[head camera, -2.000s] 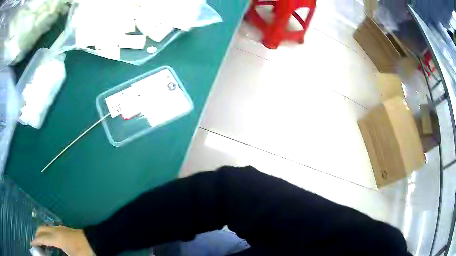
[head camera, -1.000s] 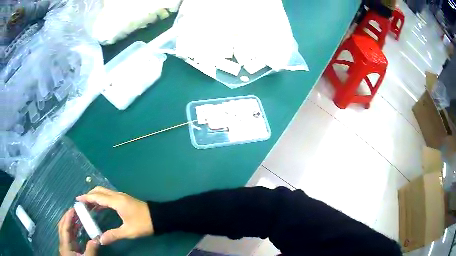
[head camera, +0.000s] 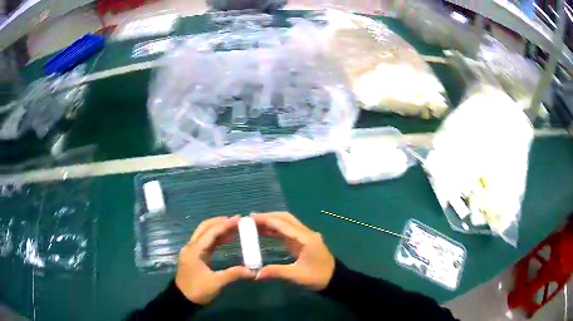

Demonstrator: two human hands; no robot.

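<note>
A white plastic body [head camera: 250, 243] is held upright between both hands, over the near part of the ribbed blister tray [head camera: 207, 194]. My left hand [head camera: 206, 260] grips it from the left, with fingertips at its top and thumb at its bottom end. My right hand [head camera: 298, 251] grips it the same way from the right. Whether a clear shell surrounds it cannot be told. Another white unit [head camera: 153, 196] lies in the tray's upper left. The hands hide part of the tray.
Behind the tray is a bag of clear housings [head camera: 251, 106]. At right are a small clear tub [head camera: 375, 157], a bag of white parts [head camera: 480, 150], a small parts box [head camera: 431, 254] and a thin stick [head camera: 361, 222]. A compartment tray [head camera: 47, 232] lies left; a blue basket [head camera: 74, 54] is far left.
The view has swung left and up, so the tray and both hands now show near the middle. The hands still hold a white body, now more upright in view.
</note>
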